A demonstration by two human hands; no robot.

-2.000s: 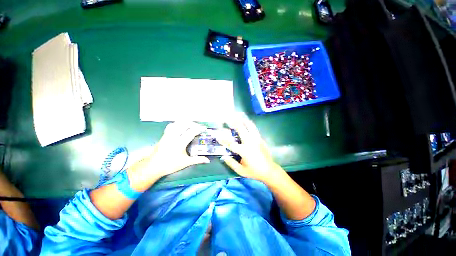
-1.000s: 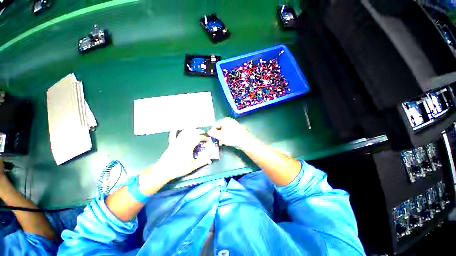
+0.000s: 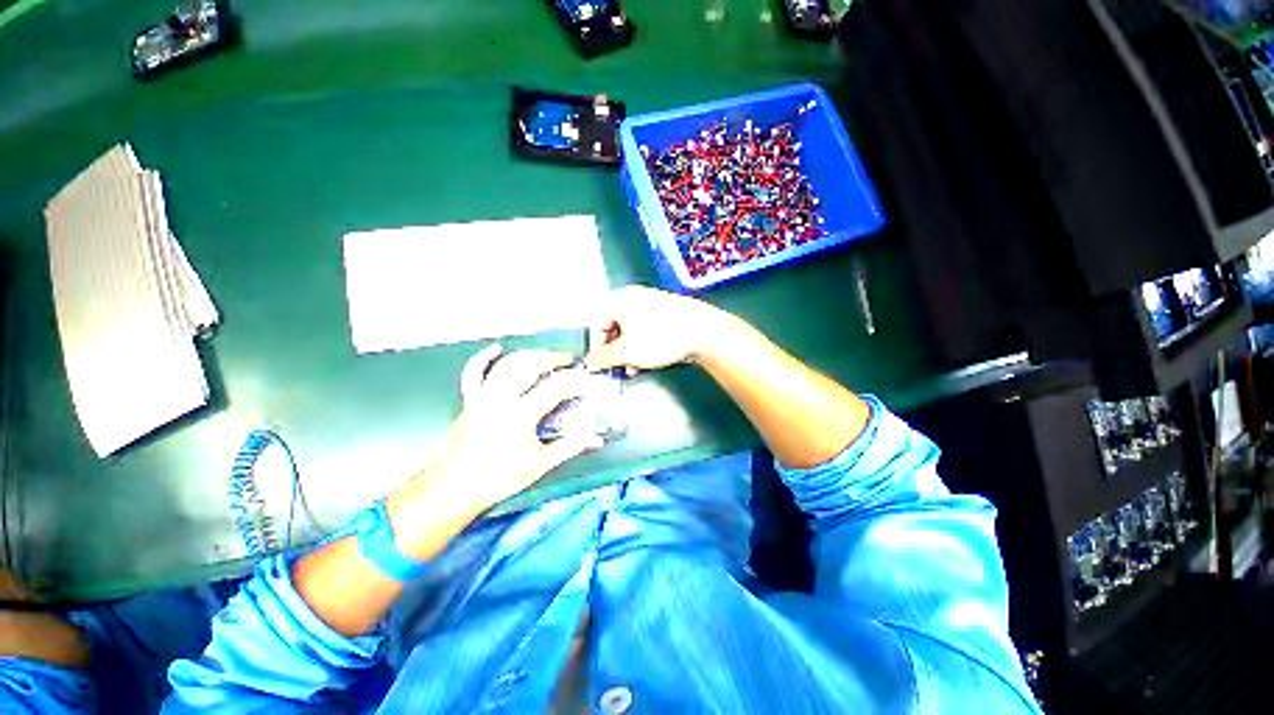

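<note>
My left hand (image 3: 510, 419) is closed around a small circuit board (image 3: 570, 418) near the bench's front edge; the fingers cover much of it. My right hand (image 3: 651, 333) is just right of and above it, fingertips pinched together at the board's upper side. Whether a small part is between those fingertips cannot be told; glare washes out the detail. A blue parts bin (image 3: 869, 210) full of small red, black and white wired connectors (image 3: 734, 196) stands beyond my right hand. A white sheet (image 3: 475, 279) lies beyond my left hand.
A black housing with a blue board (image 3: 565, 127) lies left of the bin. More units (image 3: 179, 38) lie at the back. A stack of cards (image 3: 123, 307) is at left. A thin tool (image 3: 865, 299) lies right of the bin. Black foam trays (image 3: 1034, 168) stand at right. A person's arm shows lower left.
Two seconds ago both hands held the board between them; since then my right hand has moved to its upper side, fingertips pinched. The camera view has shifted.
</note>
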